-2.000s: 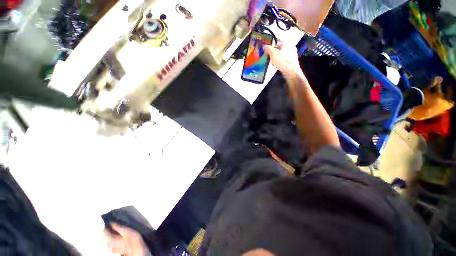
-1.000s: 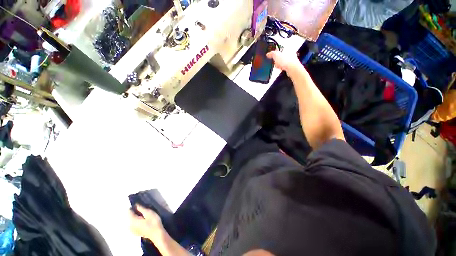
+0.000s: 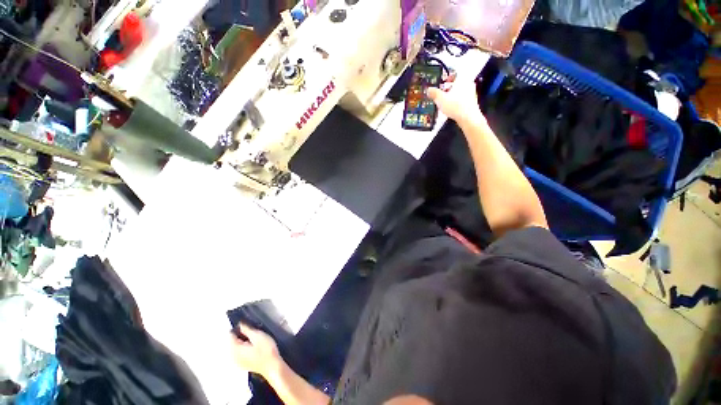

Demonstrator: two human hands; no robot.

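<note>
My left hand point(image 3: 257, 350) holds a small dark cut piece point(image 3: 273, 316) at the near edge of the white sewing table point(image 3: 213, 245). My right hand point(image 3: 457, 99) is at the right edge of a smartphone point(image 3: 422, 96), one digit over its lit screen of small icons and another apart beside it. The phone lies beside the machine. The cream sewing machine point(image 3: 316, 71) has red HIKARI lettering. A dark flat sheet point(image 3: 353, 164) lies by the machine arm and reaches the table edge.
A blue crate point(image 3: 672, 146) of dark cloth stands at the right. Small scissors point(image 3: 452, 39) lie above the phone. Dark fabric point(image 3: 111, 340) hangs at the lower left. A dark green thread cone point(image 3: 170, 134) is left of the machine. Scraps point(image 3: 694, 297) lie on the tiled floor.
The view has shifted, so the table and machine sit further right in the picture. The phone screen went from a colourful picture to dark, then to icons. The left hand keeps the dark piece.
</note>
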